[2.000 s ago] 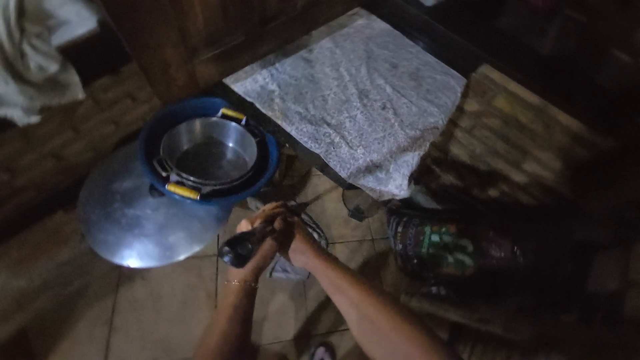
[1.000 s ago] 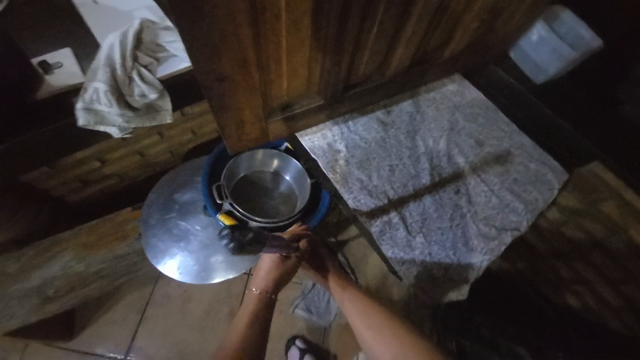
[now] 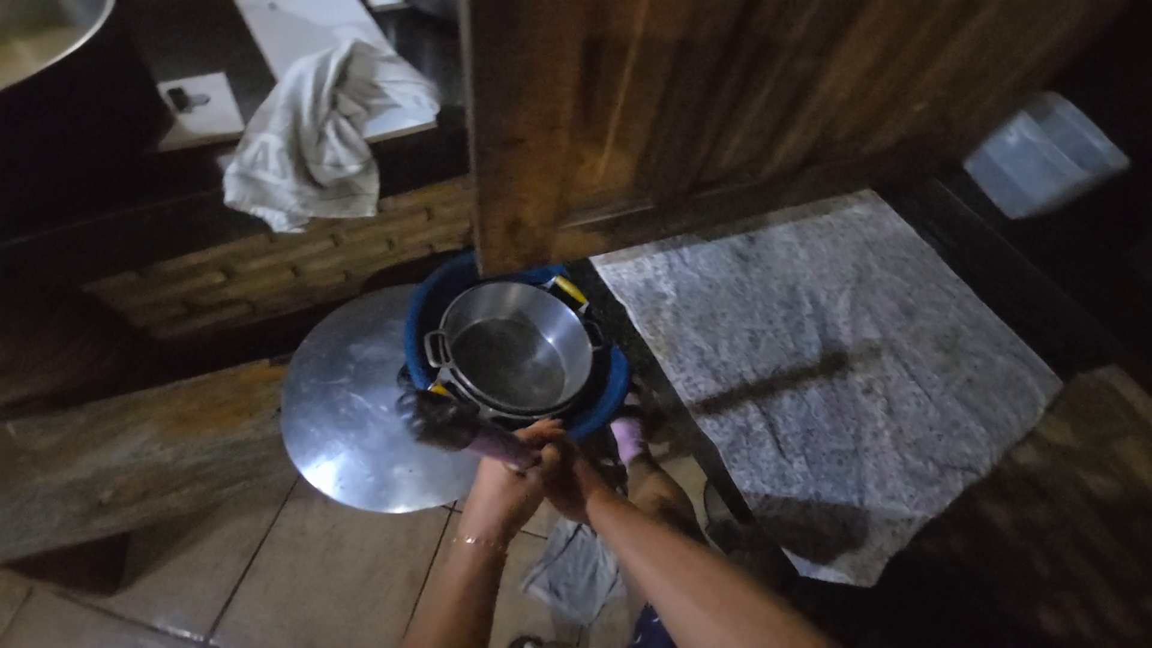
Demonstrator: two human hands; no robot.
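At the lower centre, my left hand (image 3: 510, 486) and my right hand (image 3: 565, 472) meet around the shaft of a dark-ended, stick-like object (image 3: 445, 421); its kind is unclear. The dark, bulbous end points up and left over a large round metal lid (image 3: 360, 414). Just beyond my hands, an aluminium pot with side handles (image 3: 517, 351) sits inside a blue round basin (image 3: 615, 387), with another yellow-handled vessel (image 3: 569, 291) partly visible around it. My fingers overlap, so their exact grip is partly hidden.
A wooden door (image 3: 630, 117) stands behind the basin. A patterned grey cloth (image 3: 828, 360) covers a surface on the right. A pale towel (image 3: 315, 135) hangs from the counter at upper left. A clear plastic container (image 3: 1044, 153) is at upper right. A rag (image 3: 576, 571) lies on the tiled floor.
The view has swung, bringing more of the door and towel in. Both hands stay together on the stick-like object, whose dark end is now over the lid beside the basin.
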